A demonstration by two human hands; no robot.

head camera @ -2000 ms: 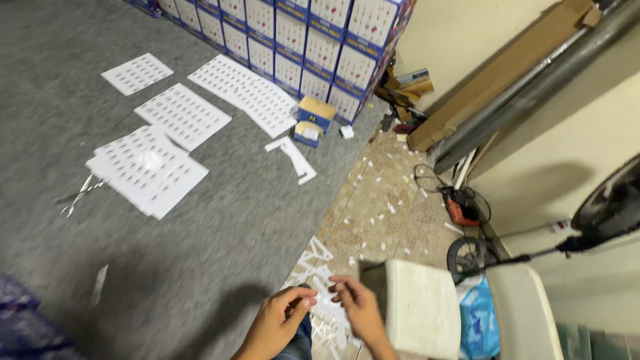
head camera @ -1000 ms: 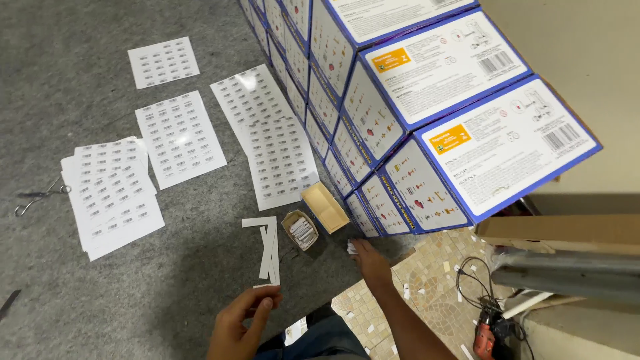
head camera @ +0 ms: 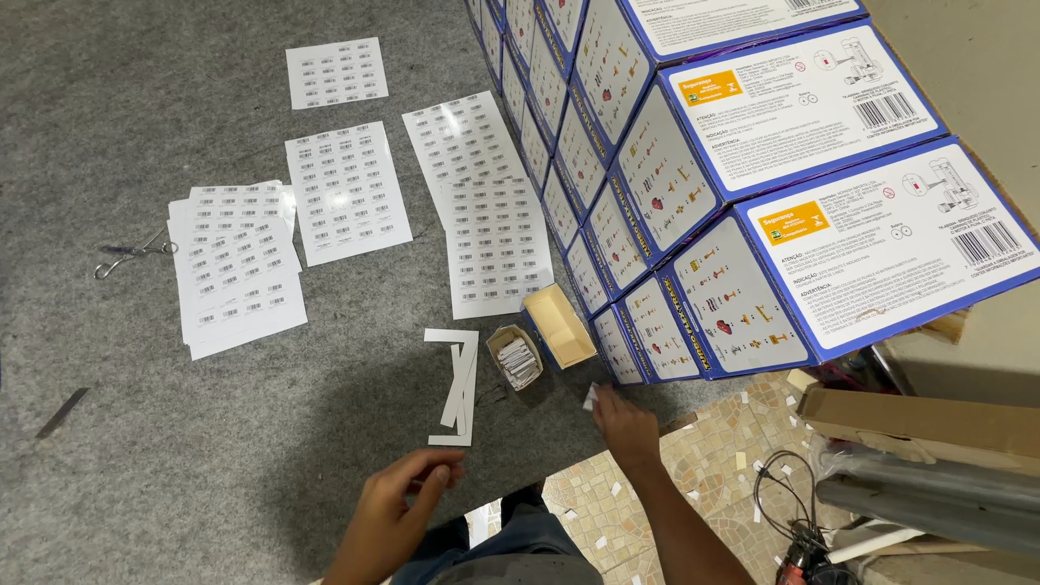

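Observation:
My right hand (head camera: 624, 426) reaches to a small white paper piece (head camera: 591, 396) on the grey fabric surface (head camera: 341, 463), its fingertips on the paper. Nearer my body, my left hand (head camera: 413, 497) has curled fingers with the thumb close to them; whether it holds anything is unclear. Just beyond the left hand lie white paper strips (head camera: 460, 388). A small carton (head camera: 518, 363) full of little paper slips stands between the strips and an open, empty-looking carton (head camera: 561, 329). Printed barcode sheets (head camera: 500, 244) lie farther off, with more sheets (head camera: 349, 195) to their left.
Stacked blue-and-white toy boxes (head camera: 861, 236) rise at the right. Scissors (head camera: 134, 253) touch the left sheet pile (head camera: 244, 284); a thin dark strip (head camera: 61, 413) lies far left. Paper scraps dot the tiled floor (head camera: 691, 487), near a long cardboard box (head camera: 918, 426) and a black cable (head camera: 784, 487).
My hands were close together two seconds ago and are now apart, the right one out at the white paper piece by the boxes. The view has turned and moved closer to the boxes.

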